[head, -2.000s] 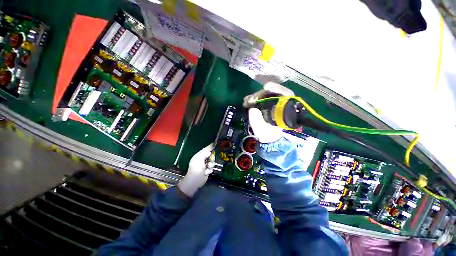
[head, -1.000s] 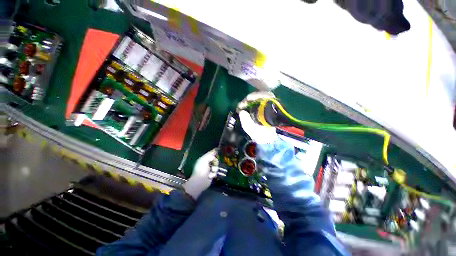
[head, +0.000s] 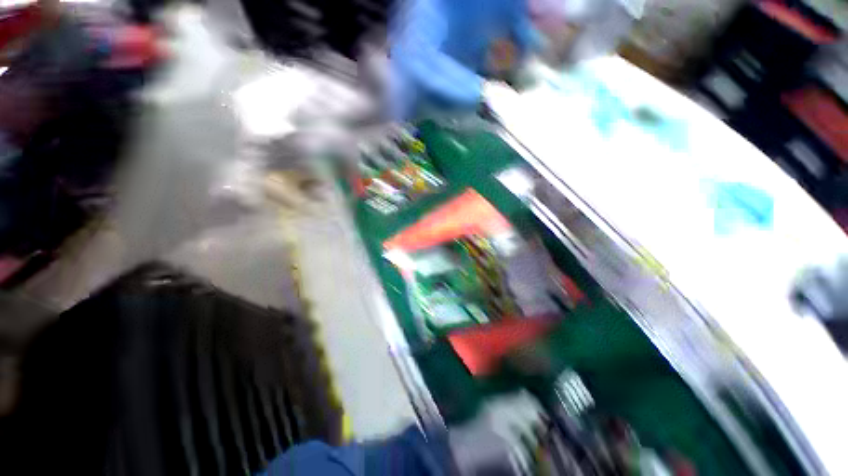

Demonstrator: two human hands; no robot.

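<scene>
The picture is strongly blurred. My left hand [head: 493, 435], in a pale glove, is a blur at the bottom edge beside a circuit board [head: 595, 448]. Its fingers cannot be made out, so its grip on the board cannot be told. The board is cut off by the bottom edge. My right hand and the screwdriver are not in view. Another board assembly [head: 488, 279] lies on a red-orange pad [head: 497, 344] on the green bench [head: 618, 358].
A further board [head: 400, 177] lies at the bench's far end. A person in a blue smock [head: 432, 60] is beyond it. A long white shelf [head: 707, 251] with light-blue items runs along the right. Dark slatted rollers [head: 205, 390] are at lower left.
The view has swung left and up along the bench. The board at my hands has shifted to the bottom edge. My right hand and the screwdriver have left the picture.
</scene>
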